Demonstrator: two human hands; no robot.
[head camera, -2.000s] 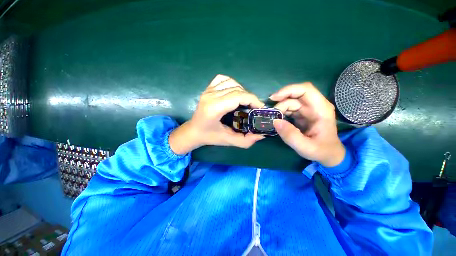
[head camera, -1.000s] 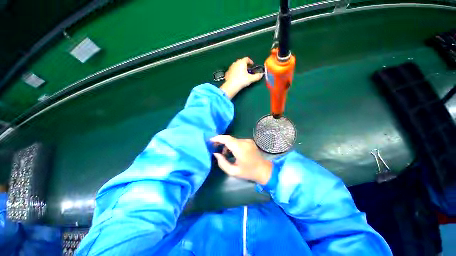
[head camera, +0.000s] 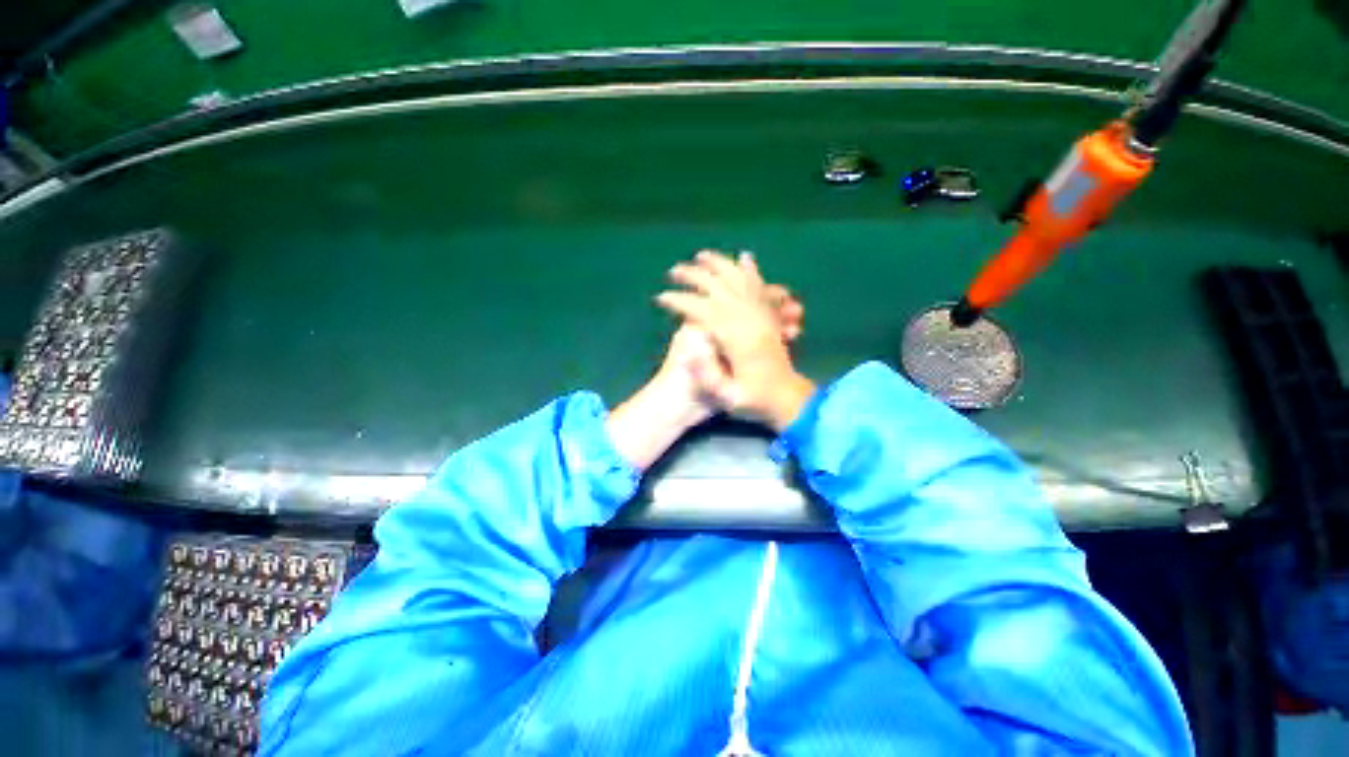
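My right hand (head camera: 752, 337) lies over my left hand (head camera: 669, 396) in front of me. The fingers of my right hand are spread, with no object visible in it. The palm of my left hand is hidden under the right. Two small units lie on the far side of the green bench, one more to the left (head camera: 845, 167) and one more to the right (head camera: 957, 184) with a dark bluish piece beside it. The orange electric screwdriver (head camera: 1058, 215) hangs tilted, its dark tip at the round screw dish (head camera: 962, 362).
Stacked parts trays (head camera: 82, 348) are on the bench at left. Another tray of units (head camera: 244, 629) is below the bench edge. Black ribbed trays (head camera: 1287, 385) are at the right. A binder clip (head camera: 1201, 503) is on the near edge.
My left hand has come back from the far side, where the units now lie released, and my hands have come together. The view has shifted; the screwdriver and dish now appear farther right.
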